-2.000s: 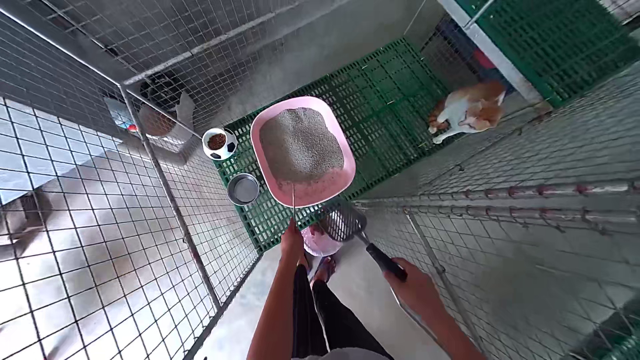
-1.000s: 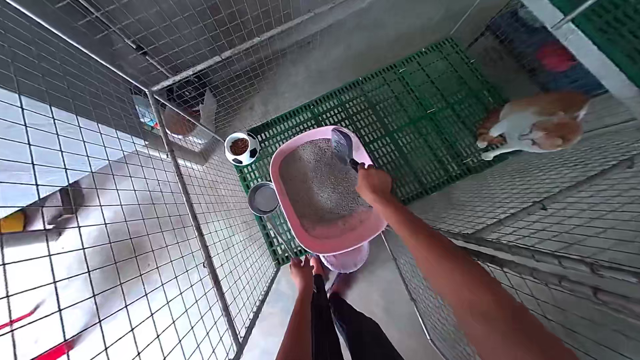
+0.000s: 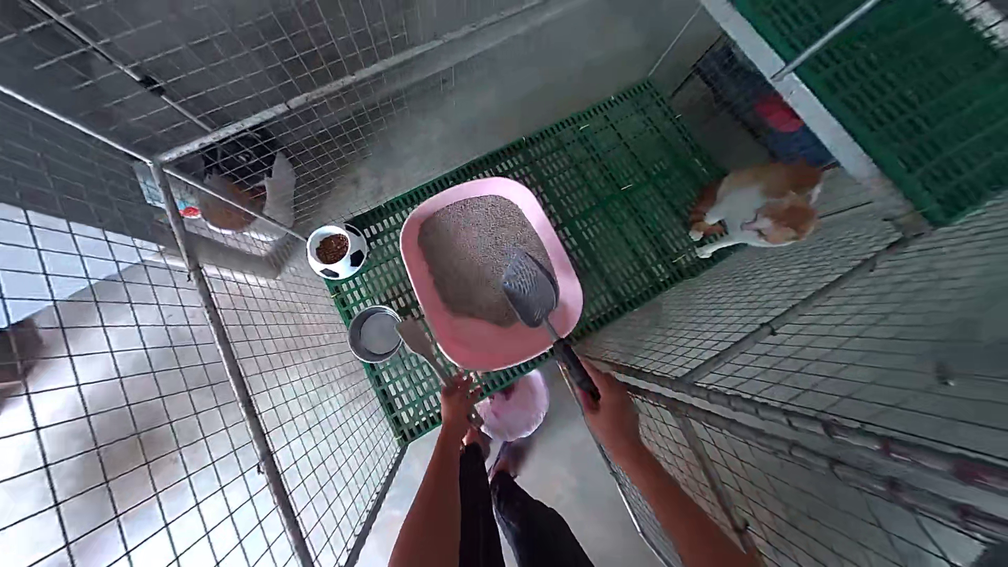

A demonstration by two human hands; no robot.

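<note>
My right hand [image 3: 610, 402] grips the black handle of a slotted metal litter scoop [image 3: 531, 290]. The scoop's head lies over the litter [image 3: 472, 244] at the right side of a pink litter tray [image 3: 492, 350]. My left hand [image 3: 459, 402], below the tray's lower left edge, holds a flat scraper [image 3: 417, 339] whose blade points up and left, close to a round metal bowl [image 3: 375, 334]. Under the tray's near edge, by my feet, a pinkish plastic bag or tub [image 3: 516, 405] shows; its exact kind is unclear.
Green slatted plastic flooring [image 3: 622, 197] carries the tray, the metal bowl and a football-patterned bowl [image 3: 337, 252] of kibble. An orange and white cat [image 3: 760, 206] lies at its right end. Wire mesh panels [image 3: 228, 354] stand on both sides; a green slatted shelf [image 3: 906, 94] juts in at upper right.
The scoop first moved from beside the tray to its far right part, then came back nearer me over the litter. The scraper, upright against the tray at first, now slants left toward the metal bowl.
</note>
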